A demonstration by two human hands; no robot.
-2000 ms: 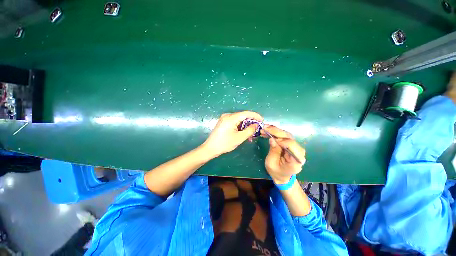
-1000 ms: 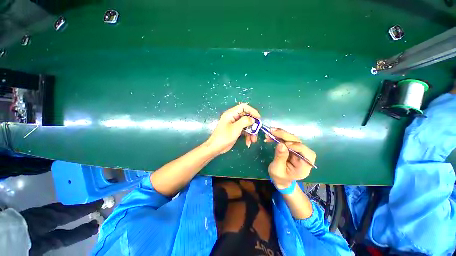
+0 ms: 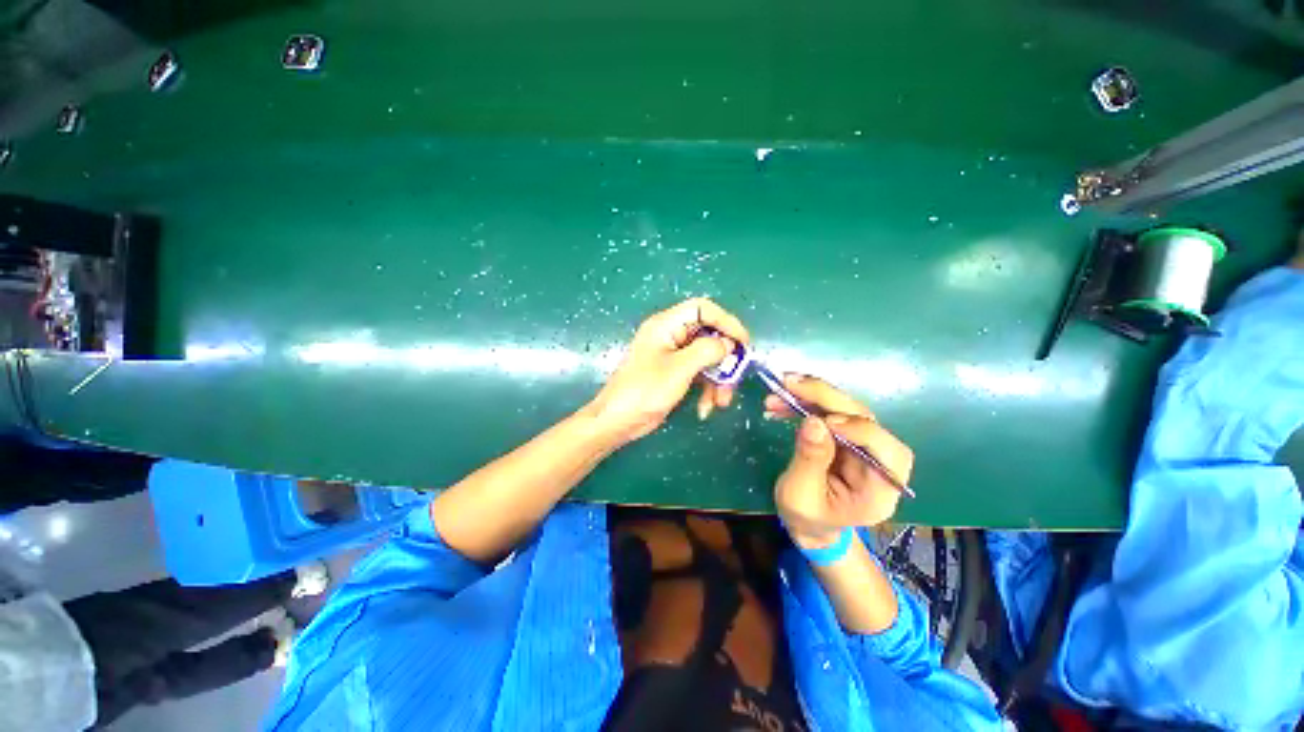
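Note:
A small white-rimmed electronic module (image 3: 727, 368) is held in the fingertips of my left hand (image 3: 667, 368), above the near part of the green bench (image 3: 472, 429). My right hand (image 3: 844, 465) is closed round thin tweezers (image 3: 867, 458), held slantwise. Their tip is at or just beside the module's right edge; whether it touches is too small to tell. My left fingers hide part of the module. A blue band is on my right wrist.
Small modules lie along the far left (image 3: 303, 53) and far right (image 3: 1115, 90). White specks (image 3: 644, 258) are scattered ahead. A wire spool (image 3: 1176, 275) on a black bracket and a slanting metal bar (image 3: 1230, 146) stand right. An open black box (image 3: 140, 286) is left. A blue-sleeved person sits right.
The module in my left hand has turned to show its white rim. My right hand and the tweezers have shifted right and down. The far modules have moved slightly left.

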